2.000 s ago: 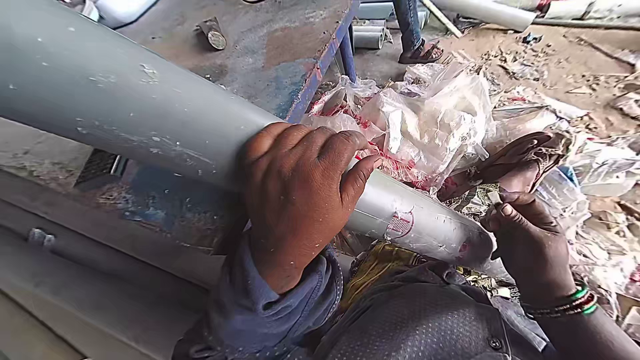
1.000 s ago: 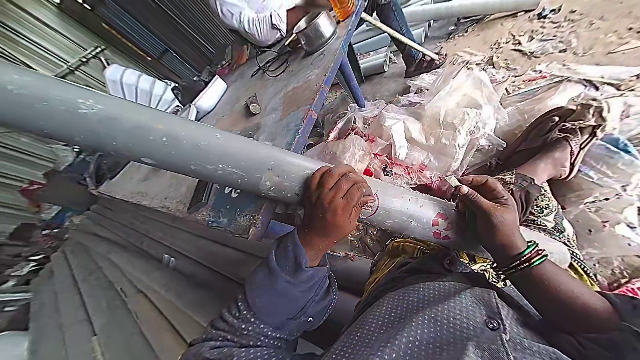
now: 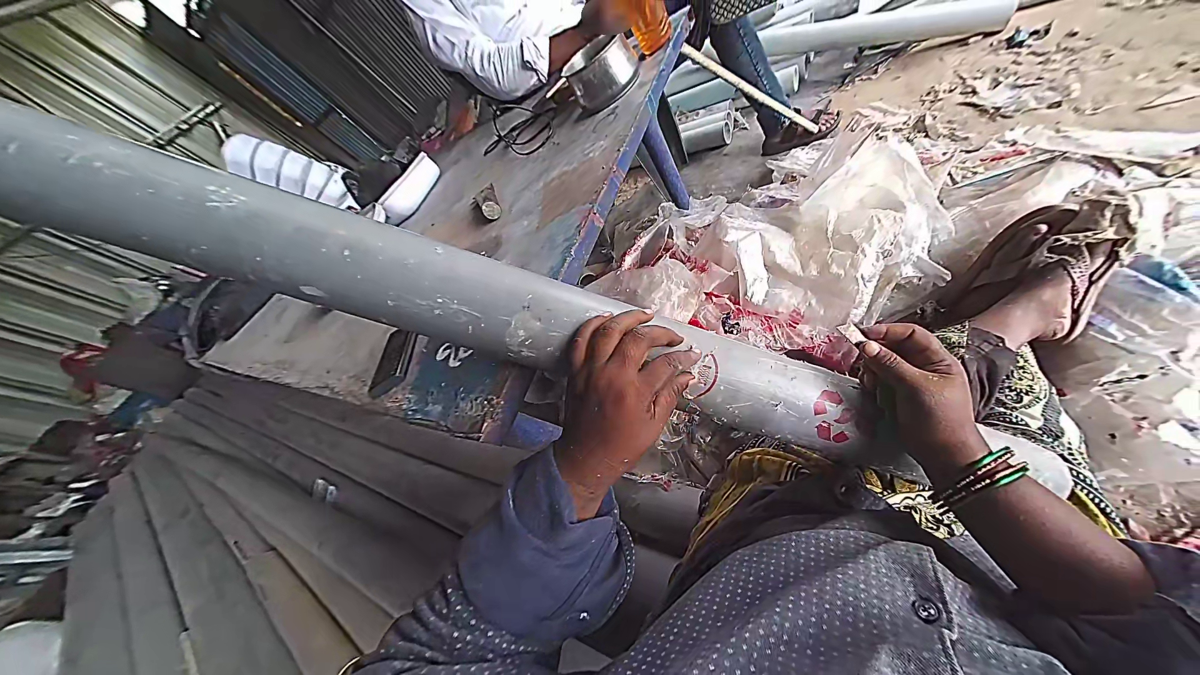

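A long grey plastic pipe lies slantwise from the upper left across the metal table's edge to my lap. It bears small red printed marks near its lower end. My left hand rests on top of the pipe, fingers spread over its curve, beside a round red mark. Between the thumb and index finger of my right hand is a small pale flat piece, held just over the pipe near the red arrows mark; what it is made of I cannot tell.
On the metal table are a steel pot, a small cylindrical piece and black cable. A person in a white sleeve is at its far side. Crumpled plastic film covers the ground at right. More grey pipes lie at left.
The pipe's printed arrows mark now shows beside my right hand, hidden or out of sight two seconds ago. My left hand stays on the pipe. The view has swung and widened.
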